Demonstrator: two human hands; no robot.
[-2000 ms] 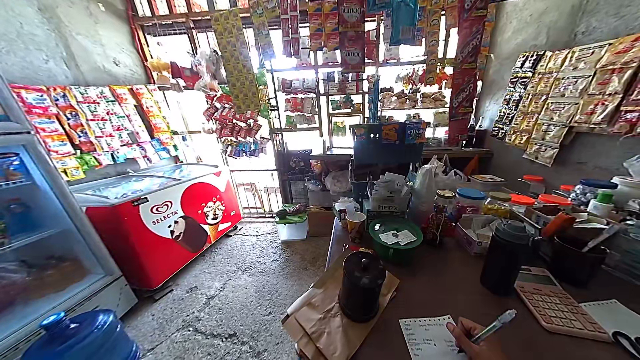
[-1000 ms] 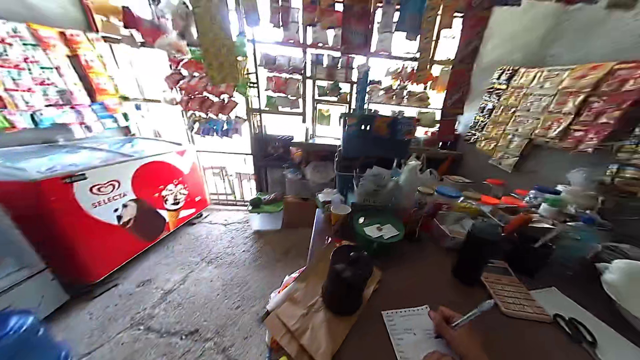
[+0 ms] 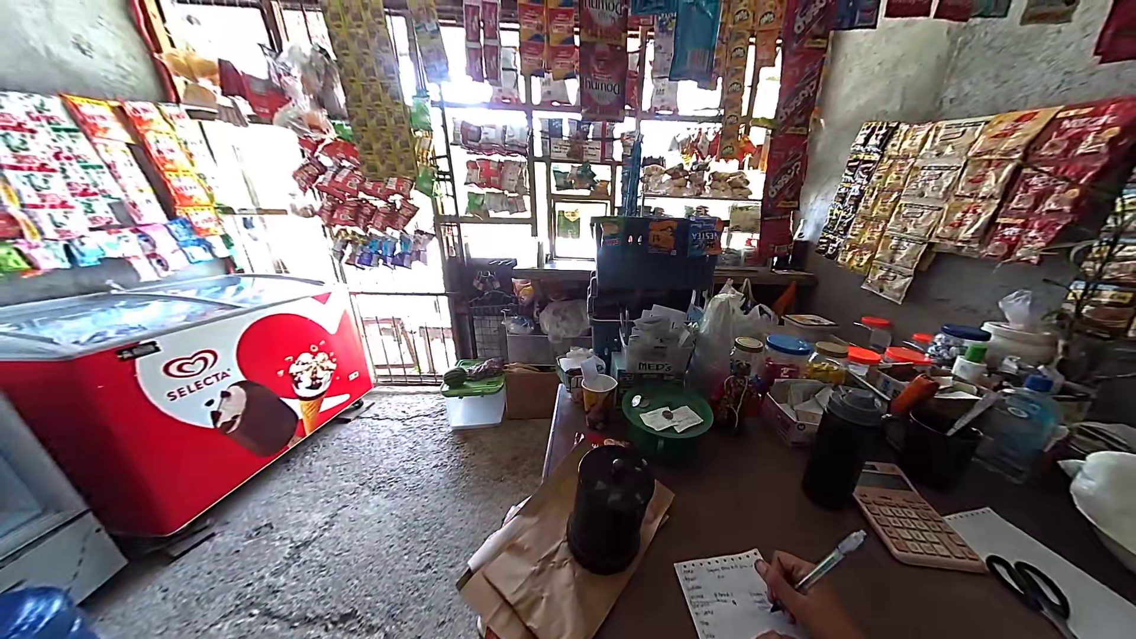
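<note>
My right hand [image 3: 803,596] grips a pen [image 3: 832,561], its tip on a small sheet of notepaper [image 3: 723,593] with handwriting, at the table's front edge. At the bottom edge of the view, a bit of skin touches the sheet; whether it is my left hand cannot be told. A pink calculator [image 3: 918,516] lies to the right of the pen, with black-handled scissors [image 3: 1028,586] on white paper [image 3: 1052,568] beyond it. Left of the notepaper, a black lidded canister [image 3: 610,508] stands on brown paper [image 3: 541,577].
Behind the notepaper stand a black tumbler [image 3: 841,448], a green basin [image 3: 666,424] holding paper slips, a paper cup [image 3: 599,401] and several lidded jars [image 3: 786,355]. A red chest freezer [image 3: 195,390] stands across the concrete floor at left. Sachet strips [image 3: 958,191] hang on the right wall.
The view has shifted, bringing the scissors and more of the right side into sight since two seconds ago. My right hand stays at the notepaper with the pen.
</note>
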